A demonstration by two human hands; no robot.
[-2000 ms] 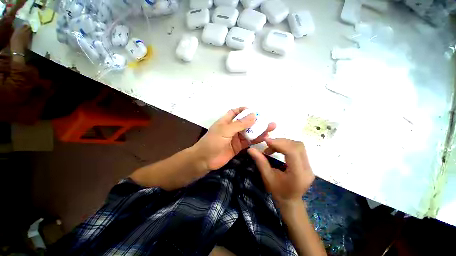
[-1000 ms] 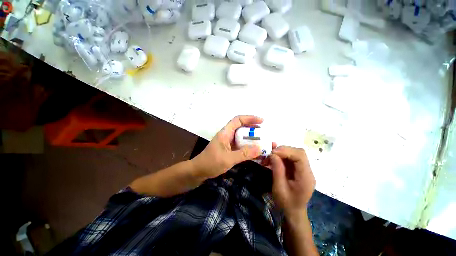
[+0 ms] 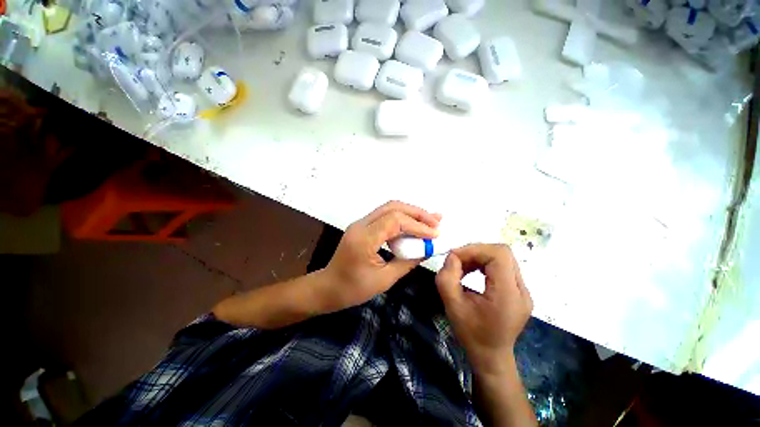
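Note:
A white rounded case (image 3: 408, 247) with a bright blue strip (image 3: 428, 248) at its right end is held at the table's front edge. My left hand (image 3: 367, 254) is shut on the case, fingers above and thumb below. My right hand (image 3: 487, 288) is just right of the case, thumb and index fingertip pinched together. A thin pale line, possibly film or tape, shows between the case and these fingertips. The rest of the film on the case is too small to make out.
Several bare white cases (image 3: 399, 78) lie in a cluster at the back middle. A clear bag of blue-marked cases (image 3: 137, 71) is at back left beside yellow tape (image 3: 227, 102). Pale crumpled film (image 3: 617, 158) lies at right. A beige patch (image 3: 527, 231) is near my right hand. An orange stool (image 3: 142, 208) stands at left.
My left hand has turned the case so its blue strip now faces right. My right hand has stayed close, and a thin line now shows between its pinched fingertips and the case.

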